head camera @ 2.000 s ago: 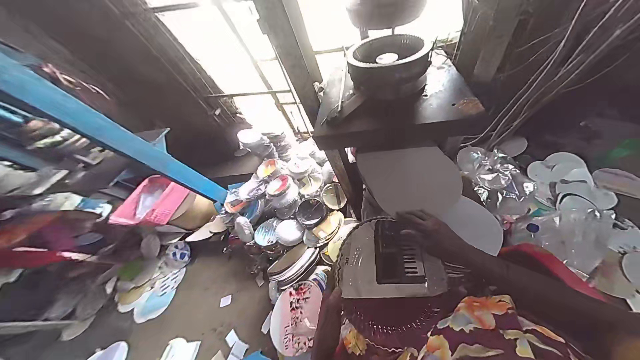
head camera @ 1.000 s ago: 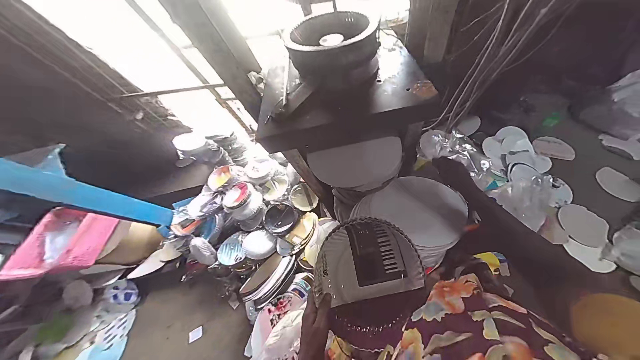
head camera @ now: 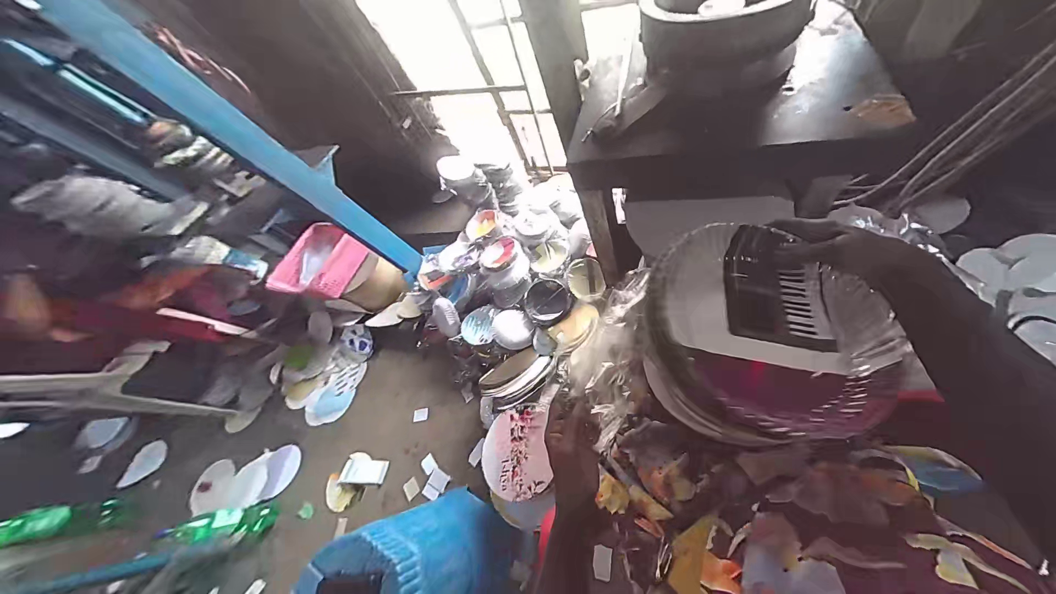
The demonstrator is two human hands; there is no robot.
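A round stack with ridged rims (head camera: 767, 338), bearing a black-and-white pattern on its face, stands tilted above my lap. My right hand (head camera: 833, 243) grips its upper right rim, the arm coming in from the right. At the stack's lower left is my left hand (head camera: 573, 437), dark and blurred, beside crumpled clear plastic film (head camera: 610, 355). Whether it holds the film I cannot tell. Close to its left lies a pale oval piece with a floral print (head camera: 518, 454). Patterned flowery cloth (head camera: 784, 528) covers my lap.
Ahead, many wrapped stacks of round discs (head camera: 511, 280) are piled by a dark table (head camera: 742, 124) bearing a round machine. A pink basket (head camera: 318, 264) and blue beam (head camera: 239, 132) are on the left. A blue container (head camera: 421, 544) and scattered scraps lie low on the floor.
The view has swung left. My right hand, away from the stack one second ago, is now on its upper rim. Clear film now shows at the stack's left side.
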